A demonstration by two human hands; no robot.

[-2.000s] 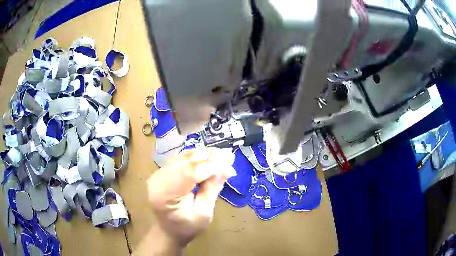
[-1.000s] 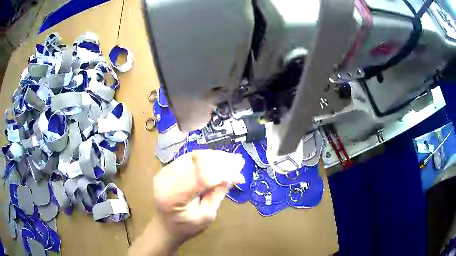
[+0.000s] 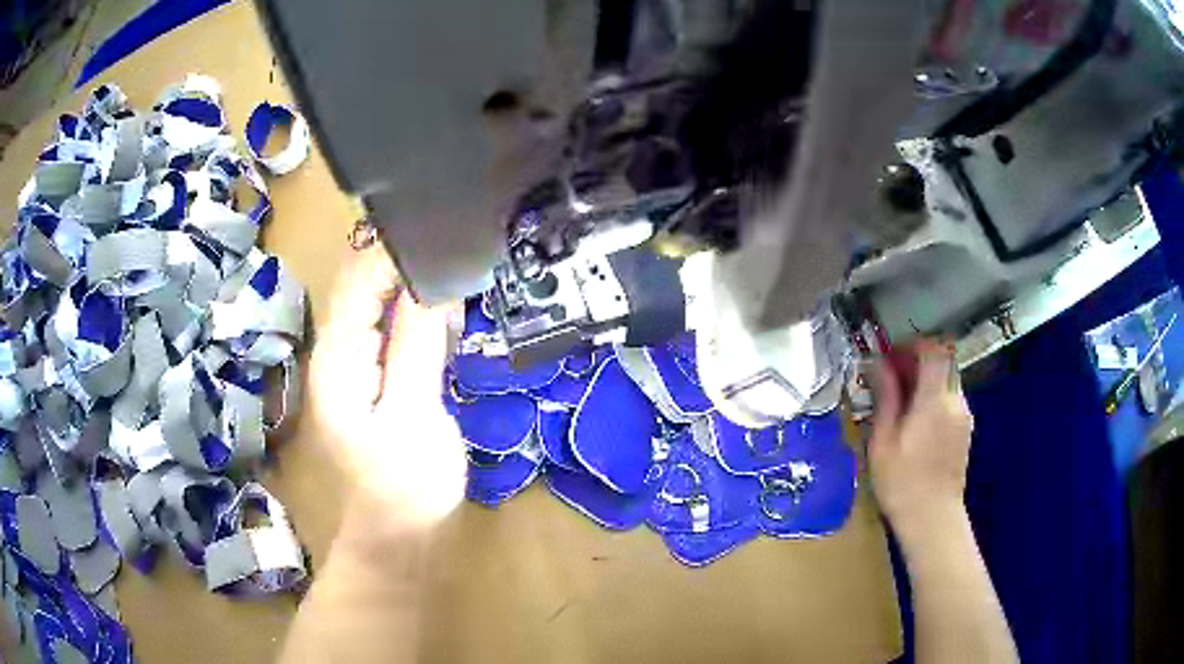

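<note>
Blue flat fabric pieces [image 3: 613, 426] with pale edges overlap on the table under the machine; some carry metal rings [image 3: 783, 490]. The presser foot and needle area [image 3: 561, 309] is above them. My left hand [image 3: 390, 402], overexposed, is at the pile's left edge beside the machine head; whether it holds anything cannot be told. My right hand [image 3: 922, 428] is at the machine base on the right, fingertips at the red-handled tool [image 3: 873, 340], mostly hidden; a grip on it cannot be made out.
A big heap of grey-and-blue looped fabric pieces [image 3: 143, 298] lies at left, with flat pieces [image 3: 59, 519] below it. The large machine head [image 3: 403, 130] fills the top centre. The pale rounded machine arm [image 3: 766, 370] projects over the pile. Blue cloth [image 3: 1039, 519] hangs at right.
My left hand has moved left and up, away from the front of the needle area, uncovering more blue pieces. My right hand has come into view at the right. The machine head appears larger.
</note>
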